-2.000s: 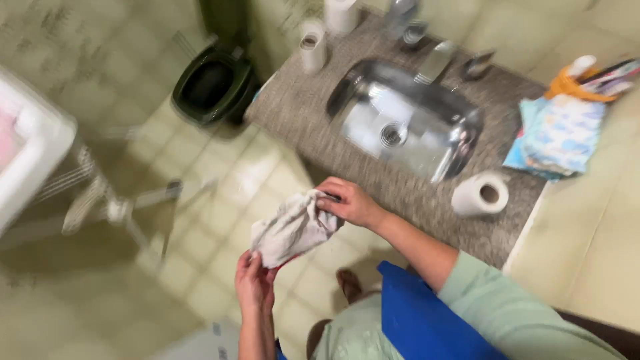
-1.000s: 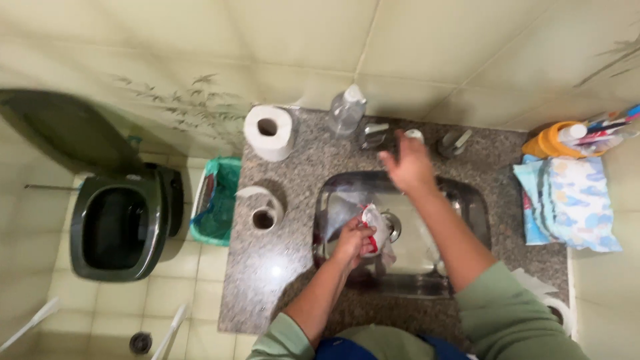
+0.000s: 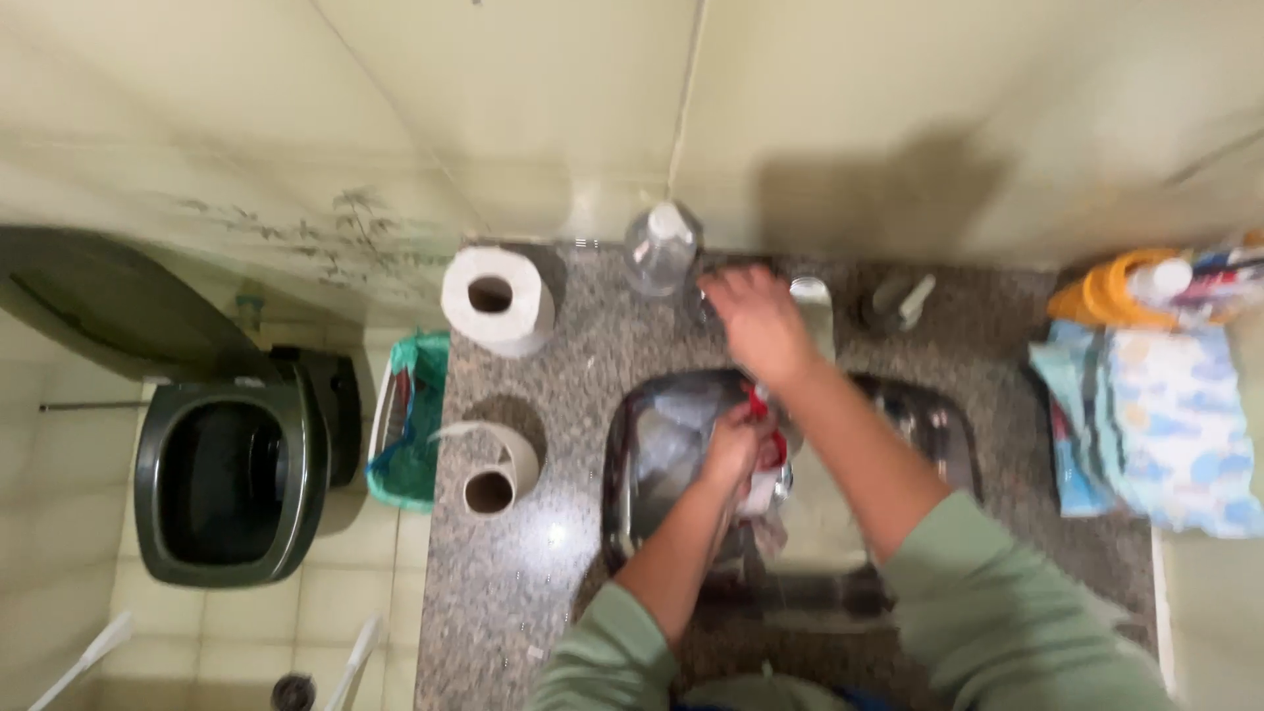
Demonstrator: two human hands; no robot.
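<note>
My left hand [image 3: 736,449] grips a white cloth with red parts [image 3: 765,489] over the stainless steel sink [image 3: 652,454]. The cloth hangs down into the basin beside the drain. My right hand [image 3: 765,321] reaches over the left tap knob [image 3: 709,291], fingers bent onto it and covering most of it. Just right of that hand stands the metal faucet [image 3: 813,311]. The other tap knob [image 3: 894,301] is farther right. A clear bottle with a white top [image 3: 664,247] stands left of my right hand, against the wall.
On the granite counter [image 3: 583,326] stand a full toilet paper roll [image 3: 499,301] and a nearly used-up roll [image 3: 494,464]. Diapers [image 3: 1165,425] and an orange container [image 3: 1121,291] are at right. A green-lined bin [image 3: 420,425] and dark toilet [image 3: 232,479] are at left.
Two seconds ago both hands held the cloth in front of the counter. Now the cloth is over the sink in my left hand, and my right hand is at the left tap knob.
</note>
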